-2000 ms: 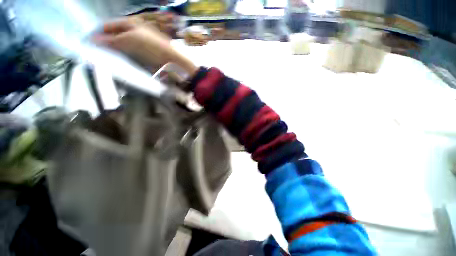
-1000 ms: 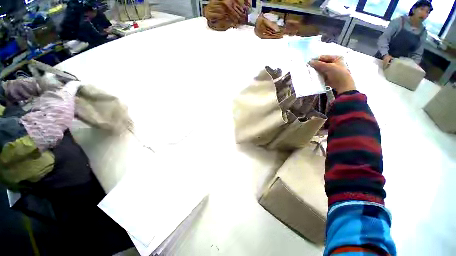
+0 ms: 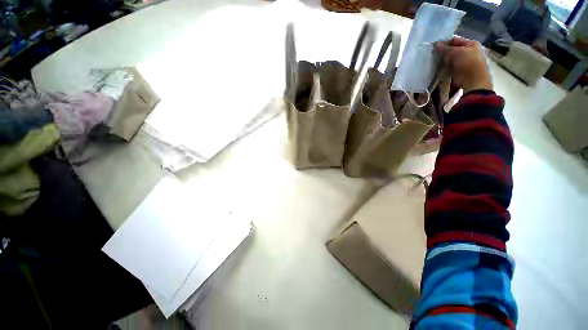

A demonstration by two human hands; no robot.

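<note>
My right hand (image 3: 465, 63) is raised at the upper right and pinches a light blue-and-white packet (image 3: 428, 45) by its right edge. The packet hangs upright above the open handbags. One beige handbag (image 3: 322, 132) stands upright with its handles up. A second beige handbag (image 3: 383, 138) stands beside it, leaning a little, its mouth partly behind the packet. Another beige bag (image 3: 387, 229) lies flat nearer me, partly hidden by my right sleeve. My left hand is not in view.
A white sheet stack (image 3: 177, 242) lies near the table's edge. More white sheets (image 3: 213, 122) lie behind it. A small beige bag (image 3: 134, 106) and piled cloth (image 3: 80, 116) are at the left. A person (image 3: 519, 26) handles a bag at the upper right.
The standing bags now show with handles upright and mouths open. My right hand with the packet sits higher and further right in view. The small bag at the left now stands more upright.
</note>
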